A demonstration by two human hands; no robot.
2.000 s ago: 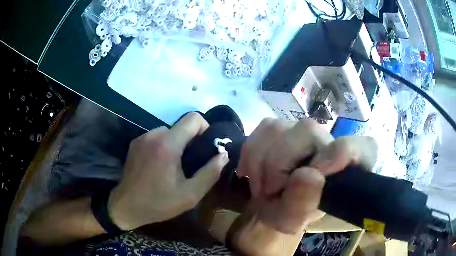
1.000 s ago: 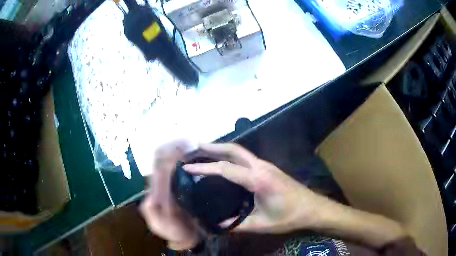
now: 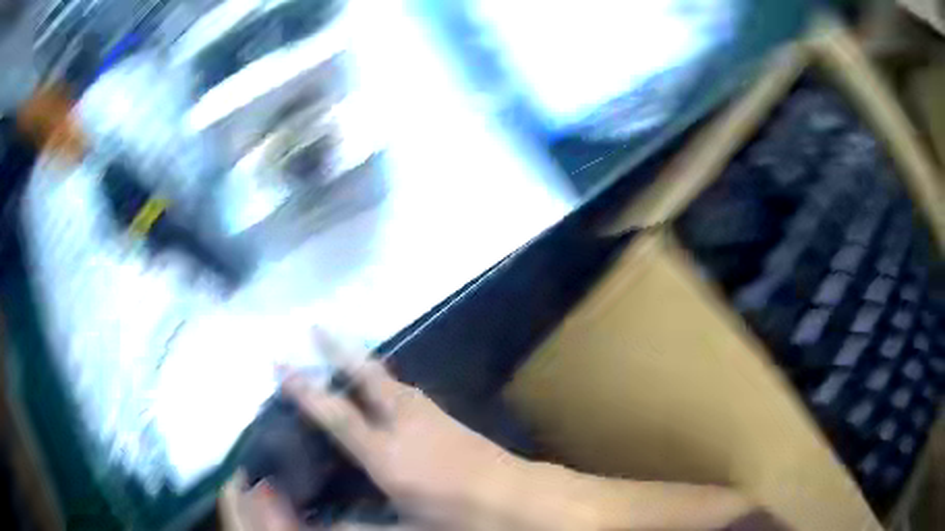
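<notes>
The view is heavily blurred. A black housing (image 3: 301, 453) is low in the picture, at the bench edge. My left hand (image 3: 254, 506) is at its lower left, mostly cut off by the bottom edge, with a few fingers showing against it. My right hand (image 3: 389, 436) comes in from the lower right and lies over the right side of the housing. Its fingers are spread and point up towards the white board (image 3: 456, 207). Blur hides whether my right fingers grip anything.
The electric screwdriver (image 3: 187, 233), with a yellow label and orange end, hangs at left over a white heap. The blurred screw feeder (image 3: 311, 156) is behind. A blue-edged tray (image 3: 611, 62) is at the top. An open carton (image 3: 663, 384) with rows of black units is at right.
The view has swung right, showing more of the carton. My hands have moved down and left in the picture. The screwdriver, held two seconds ago, hangs free. My right fingers have spread.
</notes>
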